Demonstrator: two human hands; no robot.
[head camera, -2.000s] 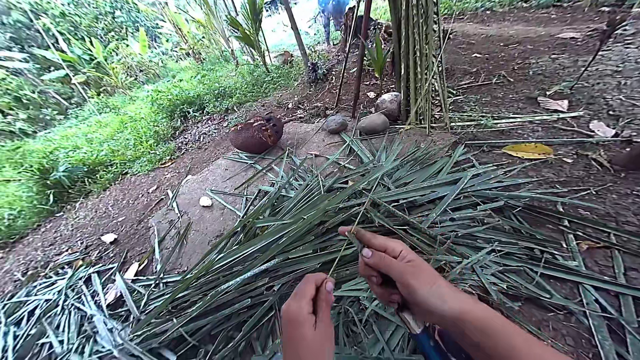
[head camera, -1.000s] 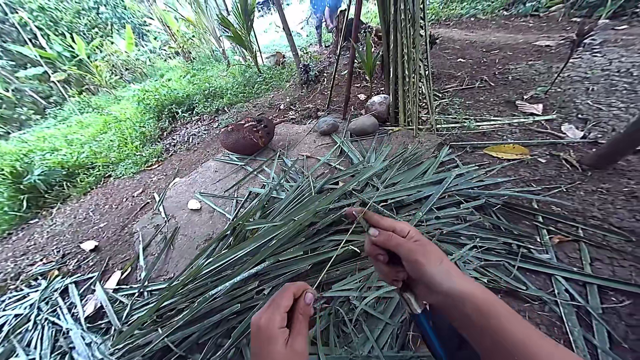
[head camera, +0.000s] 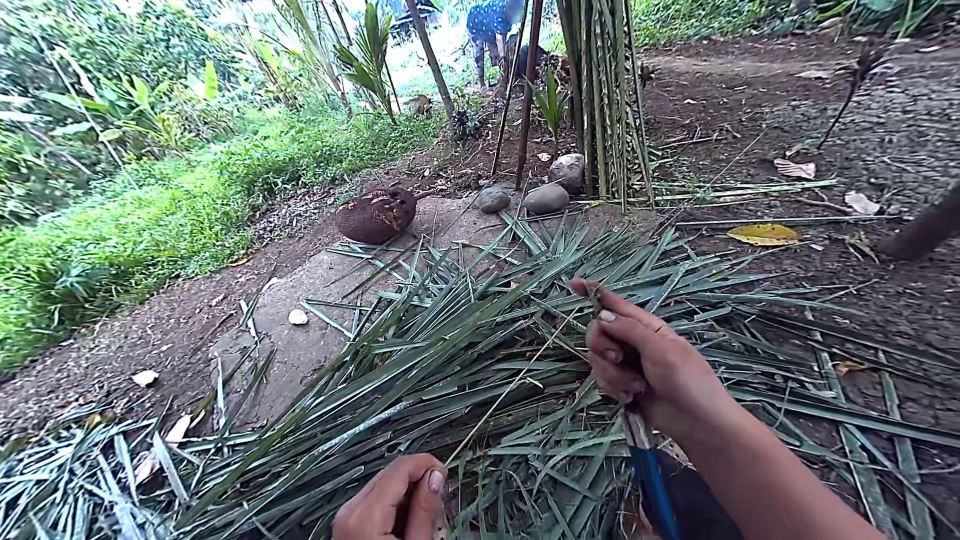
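Observation:
My left hand (head camera: 394, 499), at the bottom centre, pinches a thin pale plant strip (head camera: 510, 386) between thumb and index finger. The strip runs up and right toward my right hand (head camera: 637, 349), which is closed around a tool with a blue part (head camera: 654, 484) below the fist; whether this is a knife cannot be told. Between my right thumb and index finger there is a small bit of plant fibre. Both hands are over a large heap of long green leaf strips (head camera: 420, 360), which hides the ground beneath.
Behind the heap lie a brown rounded object (head camera: 376, 216) and grey stones (head camera: 546, 199) on a flat rock (head camera: 322, 281). Upright stripped palm stalks (head camera: 607, 97) stand beyond them. A yellow leaf (head camera: 763, 235) lies on the soil at right. A person (head camera: 491, 26) is in the far background.
My hands have moved apart; my left hand is farther left and lower, and a longer length of the pale strip shows between them.

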